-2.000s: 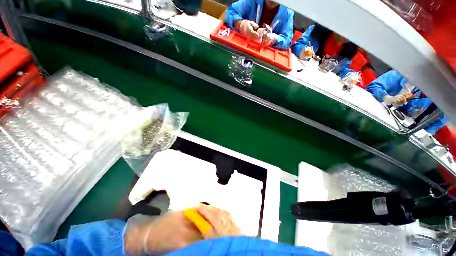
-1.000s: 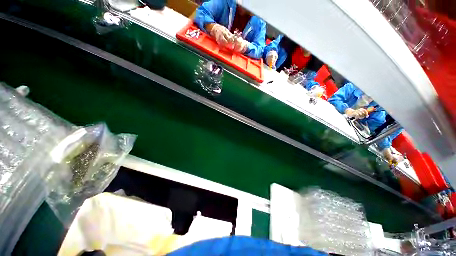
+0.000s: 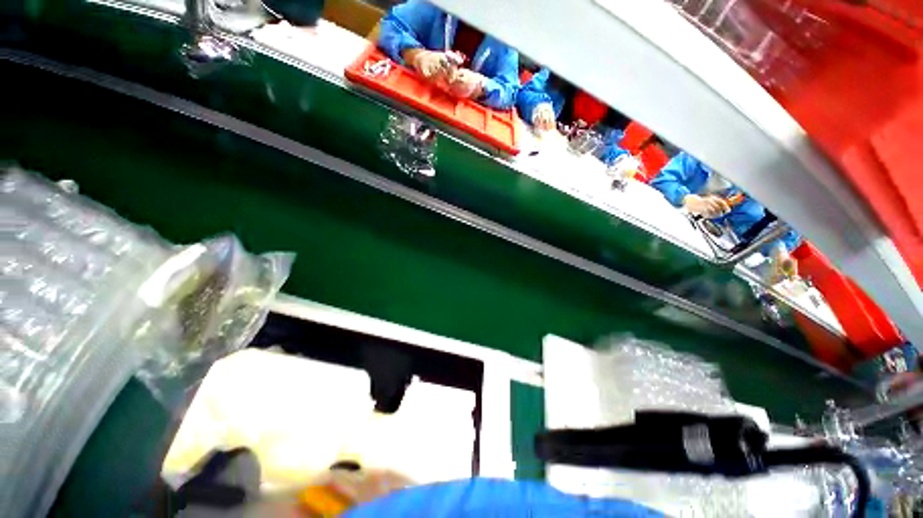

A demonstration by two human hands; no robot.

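A pale block with dark notches lies in a black base with a white frame at bottom centre. My right hand is blurred and cut off by the bottom edge, beside a blue sleeve. Its fingers are closed around a short yellow piece over the block's near edge. A skin-toned blur lies left of the yellow piece; I cannot make out my left hand clearly there. What lies under the hand is hidden.
A clear bag of small pieces and stacked clear blister trays lie left. A black electric screwdriver hangs right, over a white slab and clear trays. People in blue work across the green line beside a red tray.
The view has shifted slightly since one second ago. The screwdriver, absent then, is back in view at right. The hand and yellow piece now show at the bottom, lower and further left than two seconds ago.
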